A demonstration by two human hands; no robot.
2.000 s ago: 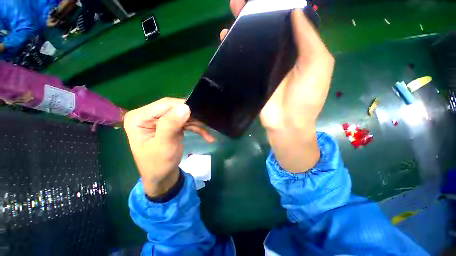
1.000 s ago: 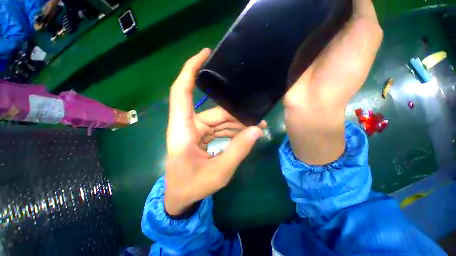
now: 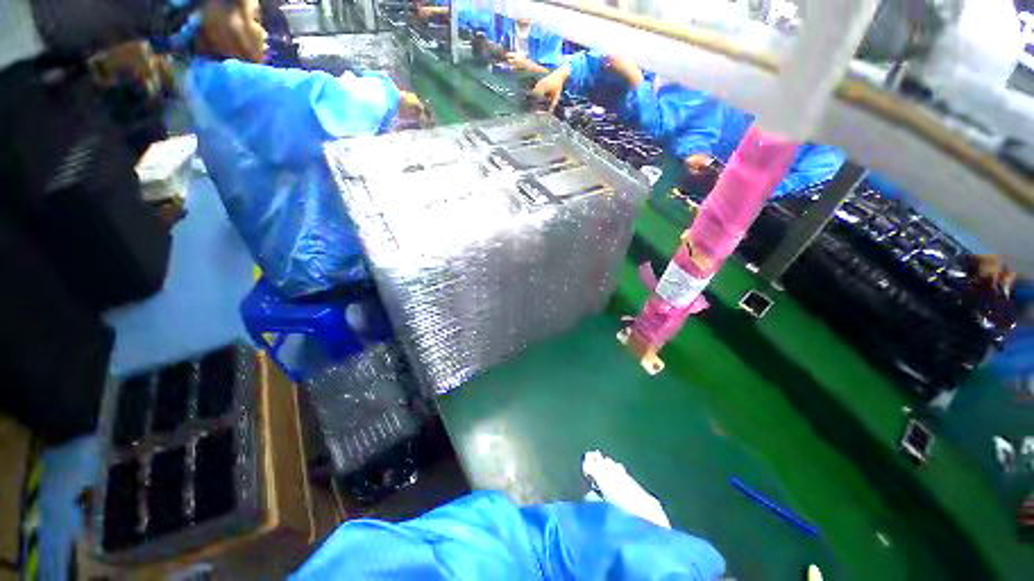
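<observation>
A tall stack of silvery clear-plastic blister trays (image 3: 516, 284) stands on the green bench (image 3: 544, 397), with rectangular pockets in its top tray. A crumpled white wipe or paper scrap (image 3: 626, 489) lies on the bench near the bottom. A thin dark blue stick (image 3: 776, 506) lies right of it. A blue sleeve of mine crosses the bottom edge. Neither of my hands shows; both are out of the picture. The black panel is not in view either. A small pale tip at the bottom edge, right of centre, is too cut off to name.
A pink-wrapped post (image 3: 726, 216) stands beside the green belt, which carries small devices (image 3: 755, 303). Dark tray stacks (image 3: 873, 284) are beyond the belt. A person in blue sits at left, beside a blue stool (image 3: 297, 329). A carton with black trays (image 3: 170, 454) is at lower left.
The view has swung left and up, bringing in the tray stack and the person. My hands and the black panel have left the picture. The blue stick now shows on the bench.
</observation>
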